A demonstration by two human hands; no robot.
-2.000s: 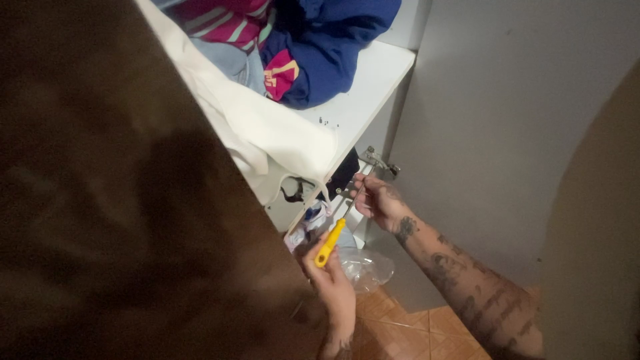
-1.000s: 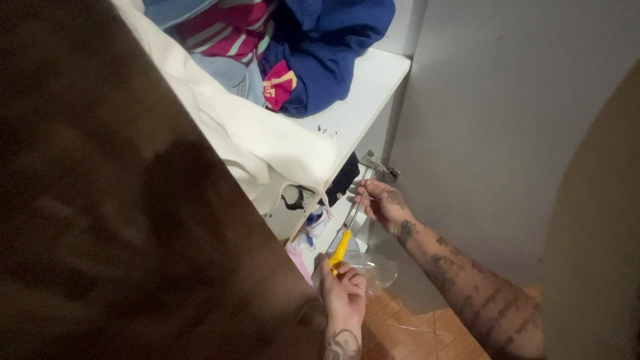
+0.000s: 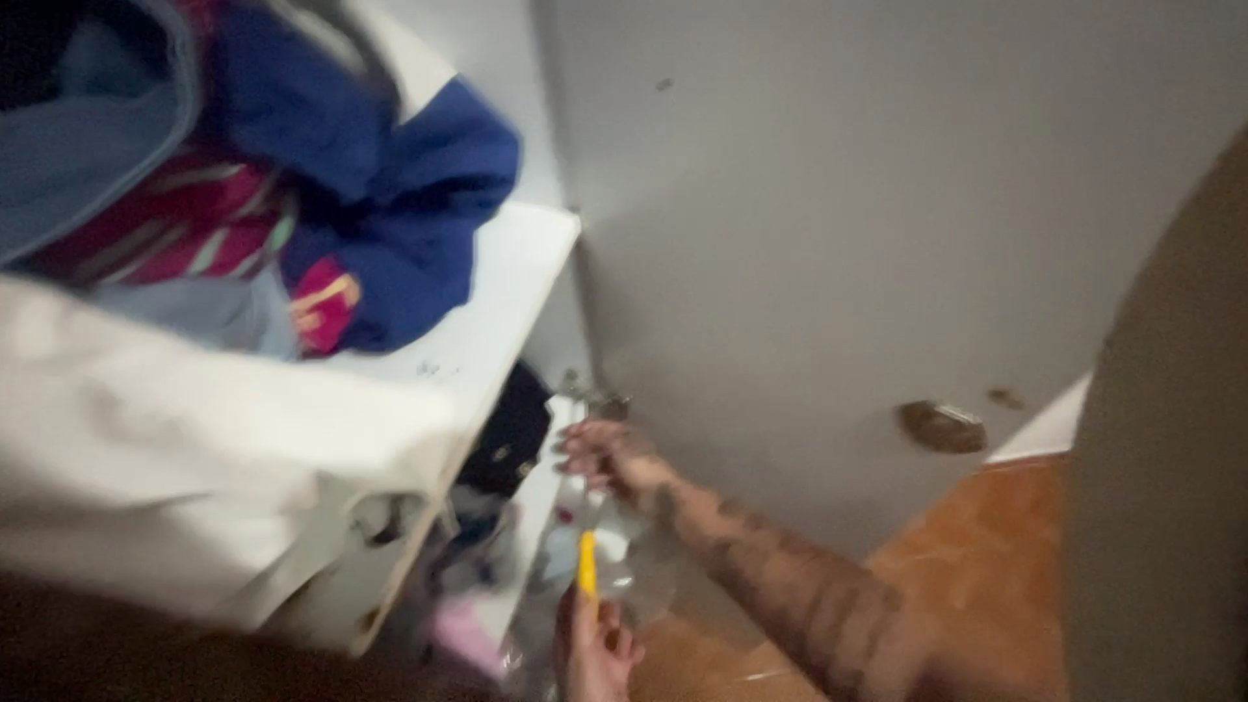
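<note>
My left hand (image 3: pixel 597 648), at the bottom, is shut on the yellow handle (image 3: pixel 587 565) of what looks like a screwdriver. Its thin shaft points up the view towards a metal cabinet hinge (image 3: pixel 606 404). My right hand (image 3: pixel 609 456) comes from the lower right, with its fingertips pinched at the upper part of the shaft, just below the hinge. Blur hides the tip and any screw there. The hinge sits where the grey door panel (image 3: pixel 780 244) meets the white cabinet.
A white shelf (image 3: pixel 507 263) holds blue and striped clothes (image 3: pixel 390 214) and a white cloth (image 3: pixel 195 429). Below its edge lie dark fabric (image 3: pixel 507 429) and a pink item (image 3: pixel 468 634). Clear plastic (image 3: pixel 634 575) is near my hands, above orange floor tiles (image 3: pixel 936 565). A dark brown surface fills the lower left.
The view has shifted, showing more of the door panel and less of the brown surface. My left hand has stayed on the yellow handle, and my right hand remains by the hinge.
</note>
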